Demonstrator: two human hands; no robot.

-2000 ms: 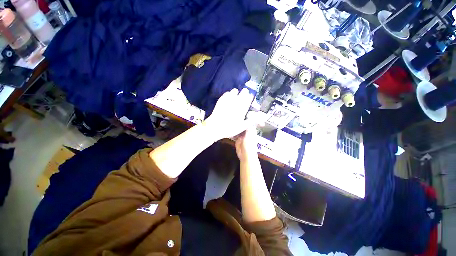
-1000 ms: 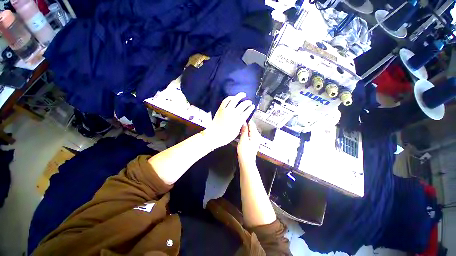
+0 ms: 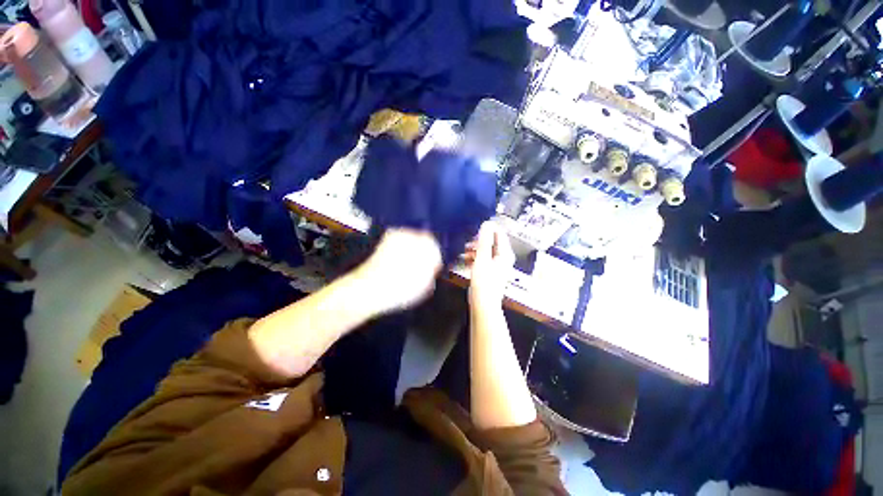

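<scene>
A navy garment piece (image 3: pixel 421 189) lies bunched and blurred left of the needle area of the white overlock machine (image 3: pixel 610 155). My left hand (image 3: pixel 409 266) is blurred at the cloth's near edge, over the table front; its fingers are hidden or too blurred to tell their grip. My right hand (image 3: pixel 490 257) is at the cloth's right edge, just in front of the needle area, with fingers raised and bunched; its grip on the cloth is unclear. The pale cloth plate (image 3: pixel 492 131) shows beyond the cloth.
A large navy garment pile (image 3: pixel 290 107) lies beyond the hands. A yellow-brown item (image 3: pixel 395 124) is beside the cloth. A dark strap (image 3: pixel 587 291) crosses the white machine table (image 3: pixel 639 325). An open carton (image 3: pixel 581 387) is under its edge. Bottles (image 3: pixel 73 44) stand at far left.
My left hand has moved back toward me and left, away from the needle area. The cloth has shifted and bunched, uncovering the cloth plate. My right hand has stayed nearly in place.
</scene>
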